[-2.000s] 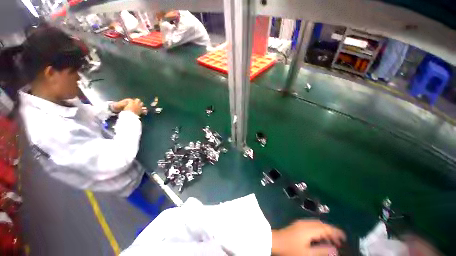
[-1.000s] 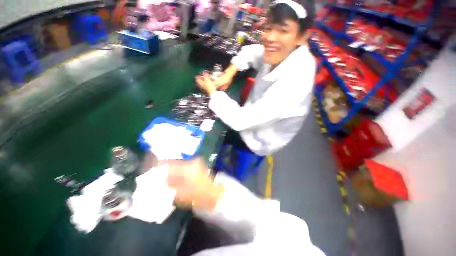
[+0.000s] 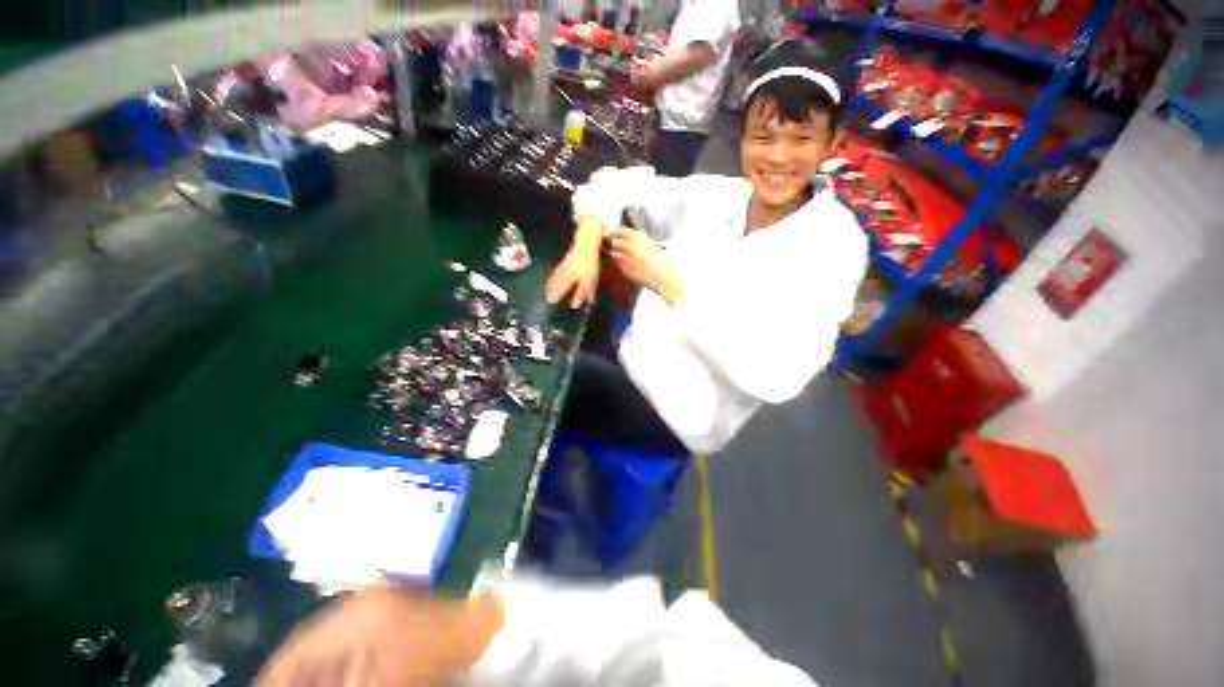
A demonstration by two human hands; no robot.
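My right hand (image 3: 383,642) is at the bottom edge, blurred and partly cut off, with a white sleeve running to the right. Whether its fingers hold anything cannot be told. My left hand is not in view. Just beyond my right hand, a blue plastic tray (image 3: 458,526) holds white wipes (image 3: 363,517). A clear solvent bottle (image 3: 201,604) with a metal top is blurred at the lower left, near a white wipe (image 3: 188,667). A small dark and silver part (image 3: 101,655) lies at the left bottom corner.
A pile of black and silver parts (image 3: 456,369) lies beyond the tray, with a single part (image 3: 310,369) left of it. A person in a white coat (image 3: 752,289) sits at the right bench edge. Blue shelving (image 3: 993,168) and red bins (image 3: 940,389) stand right.
The view has swung from the left side of the bench to the right. Since one second ago, the tray and bottle have shifted down and left in view. My right hand shows lower, at the bottom edge.
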